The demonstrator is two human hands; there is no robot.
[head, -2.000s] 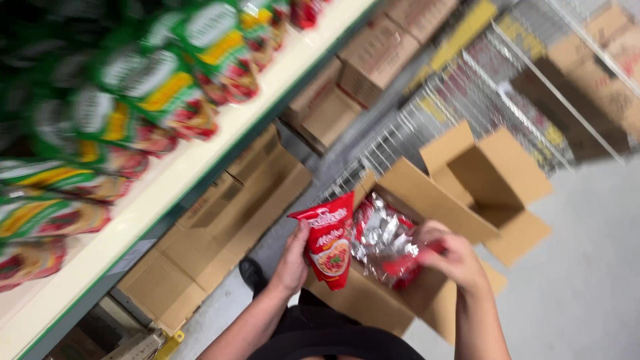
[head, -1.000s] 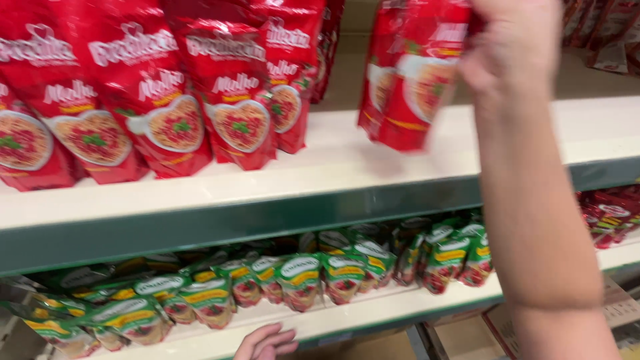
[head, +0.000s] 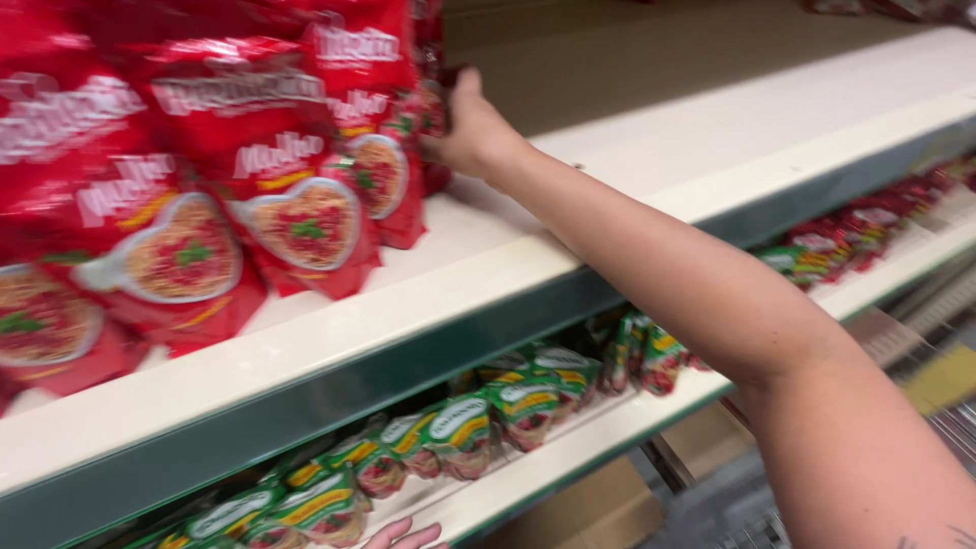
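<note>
Red sauce pouches (head: 305, 183) stand upright in rows on the upper white shelf (head: 488, 259) at the left. My right hand (head: 476, 133) reaches onto this shelf, at the right side of the rows, against a pouch (head: 433, 99) behind the front ones. Its fingers are partly hidden, so whether it grips that pouch is not clear. Only the fingertips of my left hand (head: 404, 535) show at the bottom edge, apart and holding nothing, just below the green pouches (head: 461, 435) on the lower shelf.
The upper shelf's green front edge (head: 305, 396) runs diagonally across the view. More red pouches (head: 862, 229) lie on the lower shelf at right. Cardboard boxes (head: 595, 507) and a wire rack (head: 762, 530) are below.
Two seconds ago my hands were over an open carton with red pouches. A second ago my right hand held red pouches above the upper shelf; now it is in beside the standing row.
</note>
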